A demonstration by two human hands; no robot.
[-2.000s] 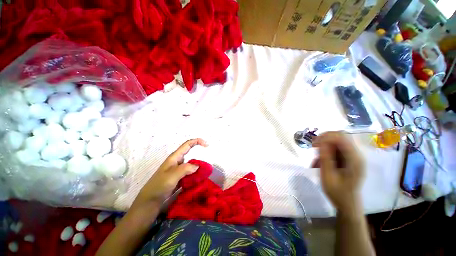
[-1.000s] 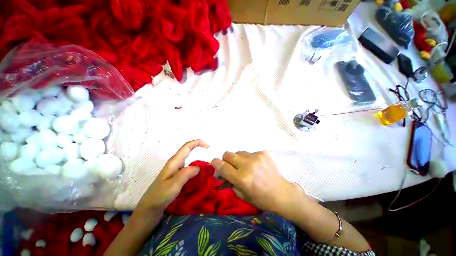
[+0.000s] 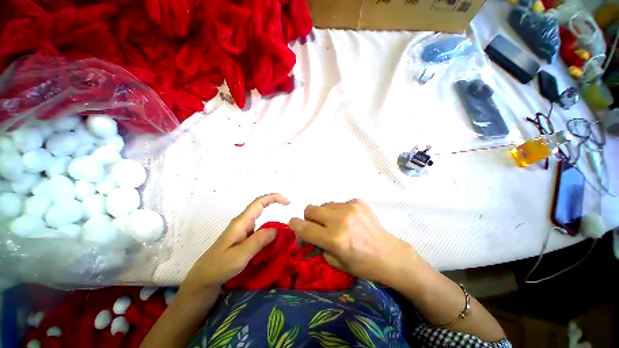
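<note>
A fuzzy red plush piece [image 3: 275, 262] lies bunched in the wearer's lap at the table's near edge. My left hand [image 3: 237, 245] holds its left side, thumb on the plush and index finger curved above it. The area inside that curve is white; I cannot tell a white ball from the cloth there. My right hand [image 3: 349, 238] is at the plush's upper right, fingertips pinched together near my left thumb. A small dark metal item [image 3: 312, 253] shows under my right fingers. No needle or thread can be made out at the fingertips.
A clear bag of white balls [image 3: 85, 177] lies left, red plush pieces [image 3: 170, 47] behind it. A cardboard box [image 3: 400, 15] is at the back. A small metal holder [image 3: 415, 160], amber-handled tool [image 3: 531, 152] and smartphone [image 3: 569, 197] are right. A blue crate [image 3: 10, 316] is below left.
My right hand has come from beside the metal holder to the red plush, and the pale thread seen across the plush no longer shows. My left hand has stayed on the plush. The view has shifted slightly.
</note>
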